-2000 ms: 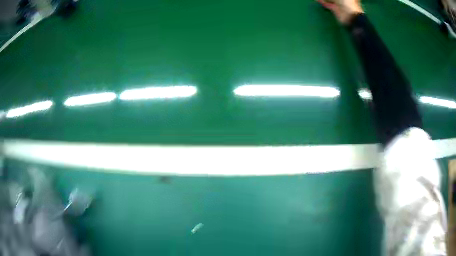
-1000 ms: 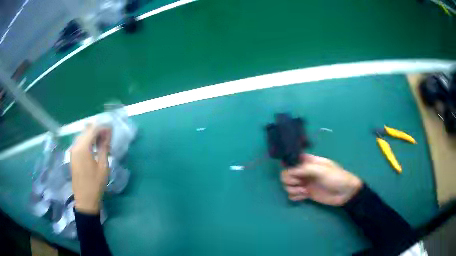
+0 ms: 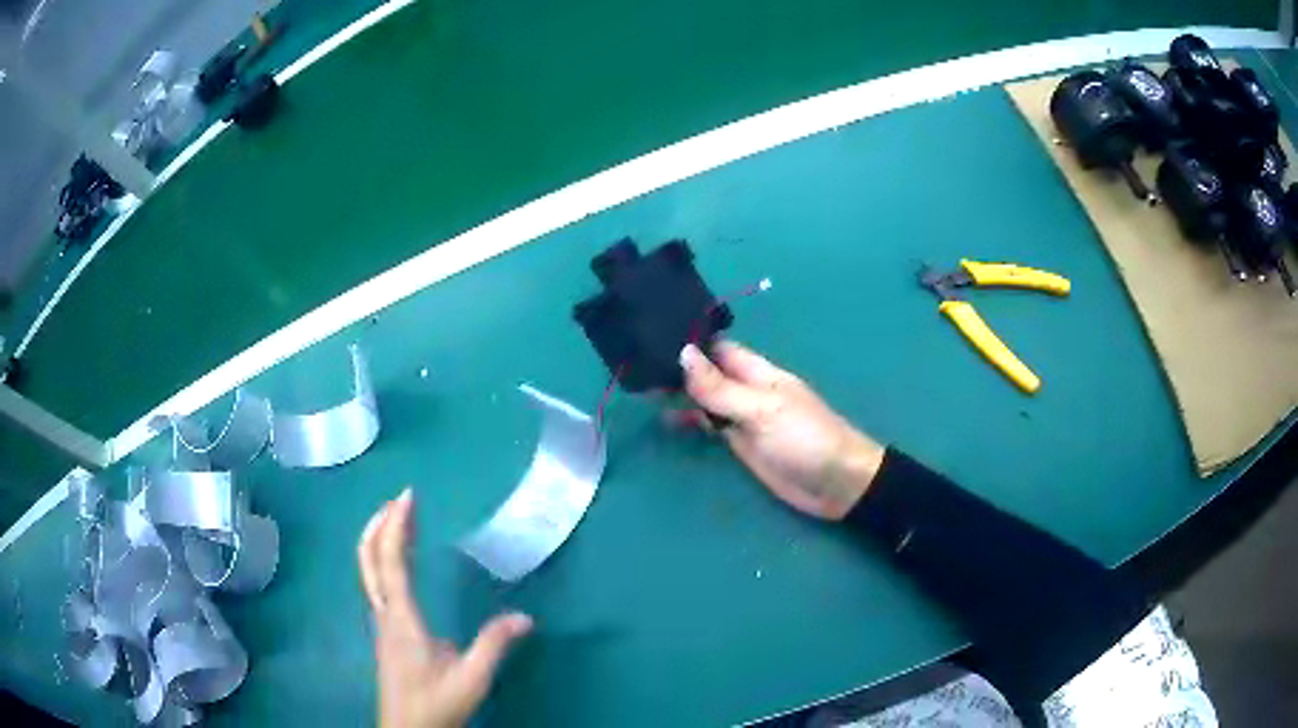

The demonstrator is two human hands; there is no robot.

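My right hand (image 3: 783, 427) grips the black unit (image 3: 651, 316) near its lower right side, above the green bench. Thin red lead wires hang at its lower left and right, and a tiny white connector (image 3: 764, 285) shows at the right wire's end. A curved grey cover (image 3: 541, 491) lies on the bench to the lower left of the unit, its open side facing up-left. My left hand (image 3: 434, 626) is just left of and below this cover, fingers spread, holding nothing.
A pile of loose grey covers (image 3: 192, 512) is at left. Open side cutters (image 3: 996, 306) with yellow handles lie at right. Waiting black units (image 3: 1196, 178) stand on a cardboard sheet (image 3: 1125, 270) at upper right. A white strip (image 3: 541, 199) borders the green conveyor beyond.
My left hand has moved from the pile toward the middle. A single cover now lies apart from the pile beside the black unit. The view has shifted to the right.
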